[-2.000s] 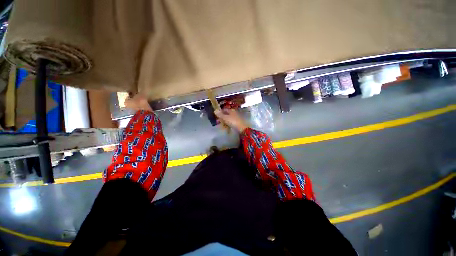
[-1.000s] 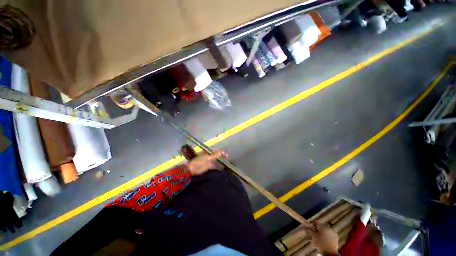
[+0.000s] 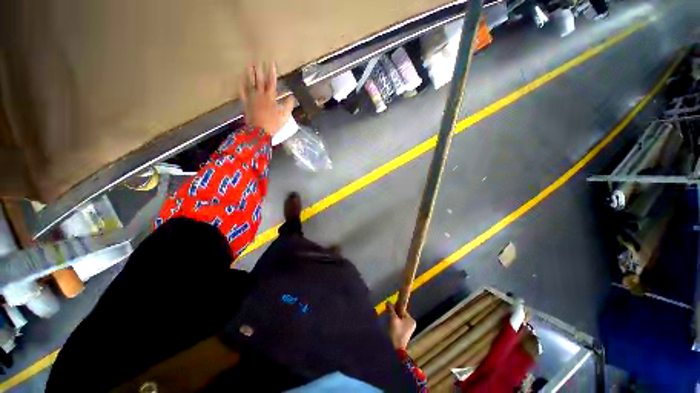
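Note:
The wide tan fabric (image 3: 146, 69) lies over the long table at the upper left, its near edge along the table rim. My left hand (image 3: 263, 100) rests on the fabric's near edge with its fingers spread, holding nothing. My right hand (image 3: 400, 326) is low in the picture, closed around the lower end of a long straight greenish-brown stick (image 3: 437, 165). The stick stands slanted up past the table's edge, and its top is cut off by the picture's rim.
Remnant rolls (image 3: 391, 77) and a clear plastic bag (image 3: 308, 149) are under the table. A grey aisle with yellow lines (image 3: 529, 73) runs alongside. A metal-framed trolley (image 3: 568, 338) with brown rolls and red cloth stands at the lower right. More rolls on frames (image 3: 652, 184) are at the far right.
My left hand has left the stick and moved onto the fabric edge. The stick has swung from slanting down-right to nearly upright, with my right hand still on it. The fabric roll has left the view.

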